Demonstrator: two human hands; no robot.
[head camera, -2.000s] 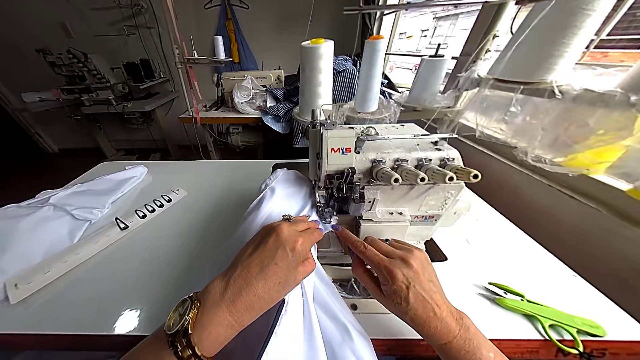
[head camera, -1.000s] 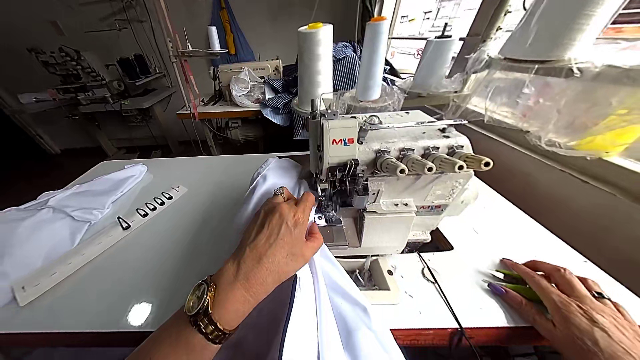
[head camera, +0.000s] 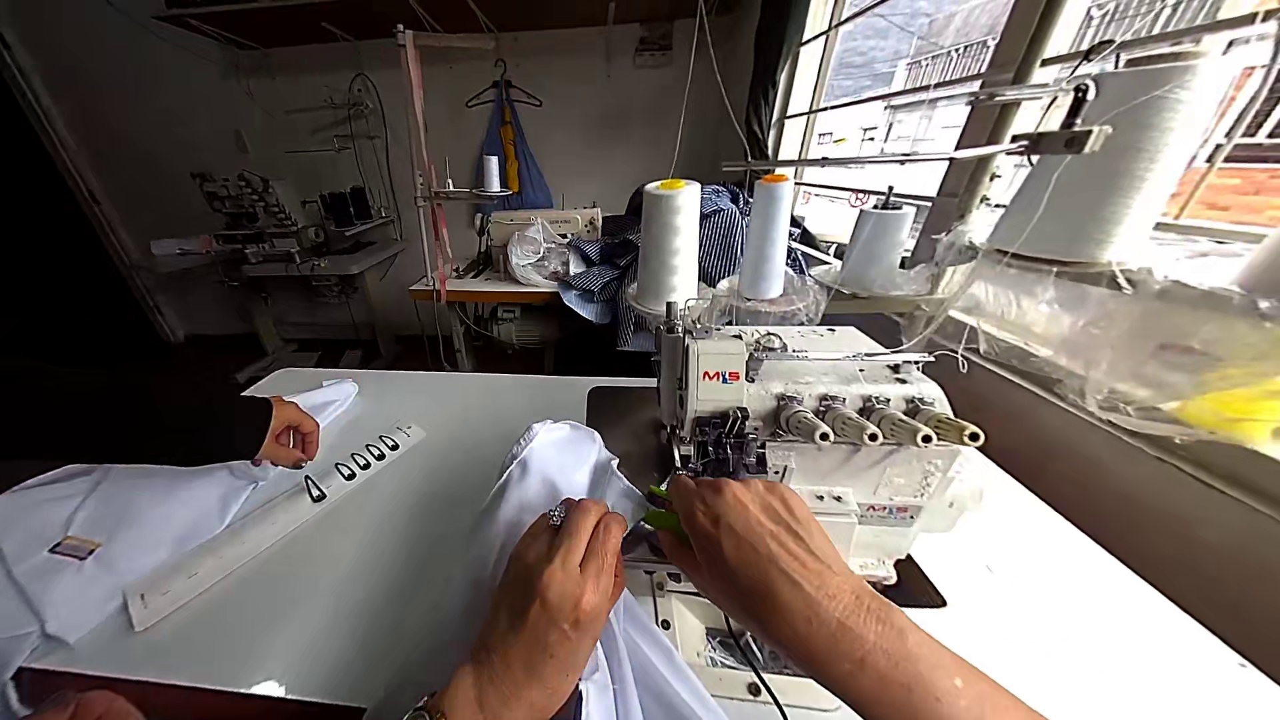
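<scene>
My left hand (head camera: 560, 600), wearing a ring, pinches the edge of a white cloth garment (head camera: 560, 460) just left of the needle area of a white overlock sewing machine (head camera: 720, 400). My right hand (head camera: 750, 540) is closed around green-handled thread scissors (head camera: 661, 510) close to the presser foot. The green part shows between my two hands, against the cloth edge; the blades are mostly hidden. Below my hands the garment hangs over the table's front edge.
A white plastic ruler (head camera: 270, 530) lies on the table at left beside another white garment (head camera: 120, 520). Another person's hand (head camera: 290, 432) touches that garment; part of a further hand shows at lower left. Thread cones (head camera: 668, 245) stand behind the machine.
My right hand has come from the table's right side to the machine with the green scissors. My left hand still holds the garment. Another person's hand has appeared at the left.
</scene>
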